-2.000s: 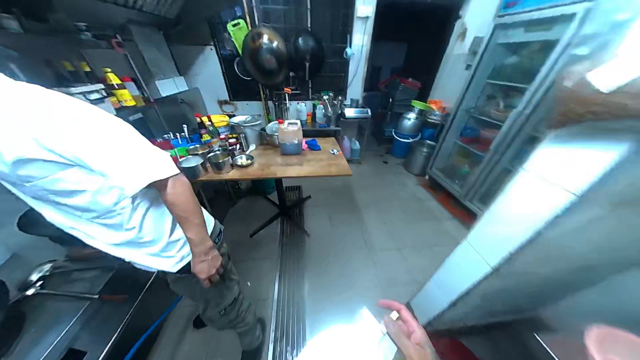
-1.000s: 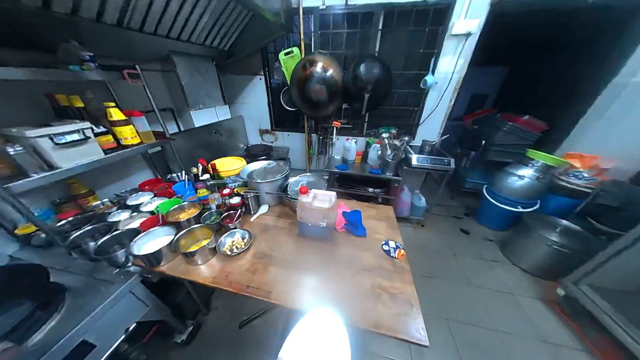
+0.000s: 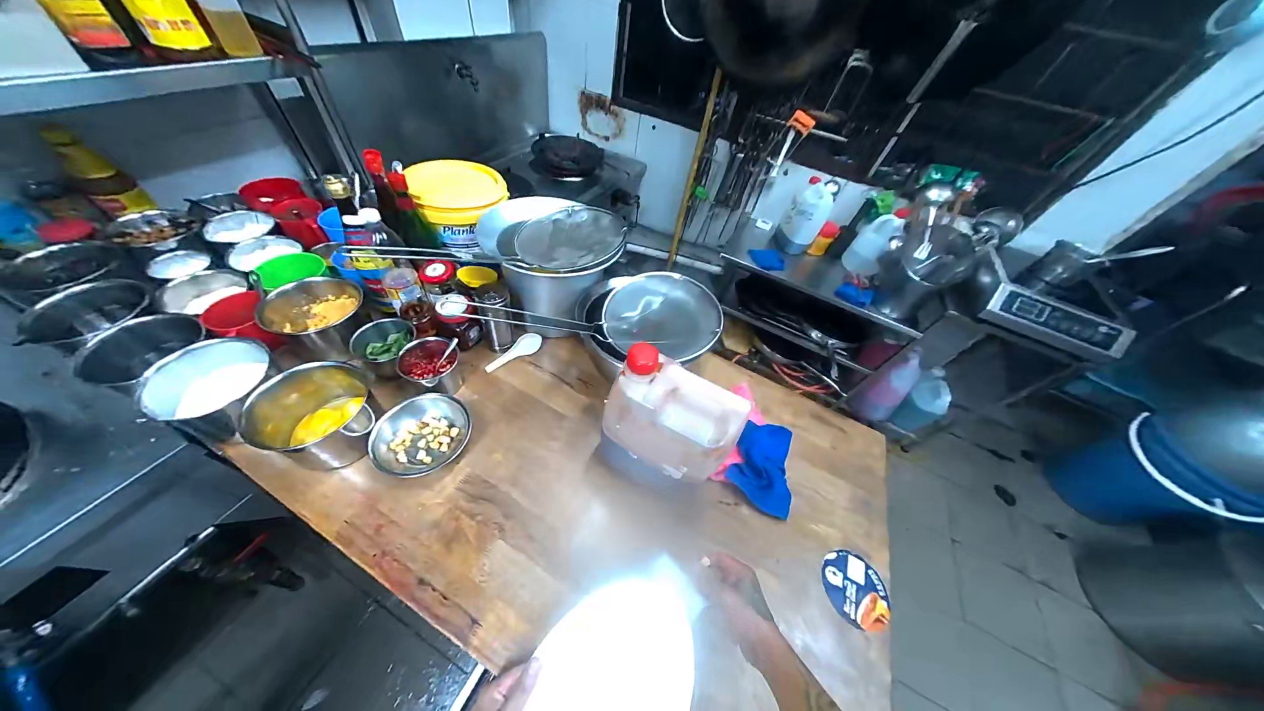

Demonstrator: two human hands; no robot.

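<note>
A glaring white rounded object, overexposed, lies low in the view over the wooden tabletop. At its left edge my left hand grips it, mostly cut off by the frame. My right hand is just beyond its right edge, blurred; whether it touches the object cannot be told. Past the hands stands a plastic jug with a red cap, beside a blue cloth and a pink cloth. A round printed label or lid lies right of my right hand.
Steel bowls of diced food and yellow liquid line the table's left side, with a white spoon, strainers and a yellow bucket behind. A steel side table and blue tub stand right.
The view has moved up to the wooden table, which was farther off before. The person in a white shirt seen two seconds ago is out of view. Both my hands now show beside the bright object.
</note>
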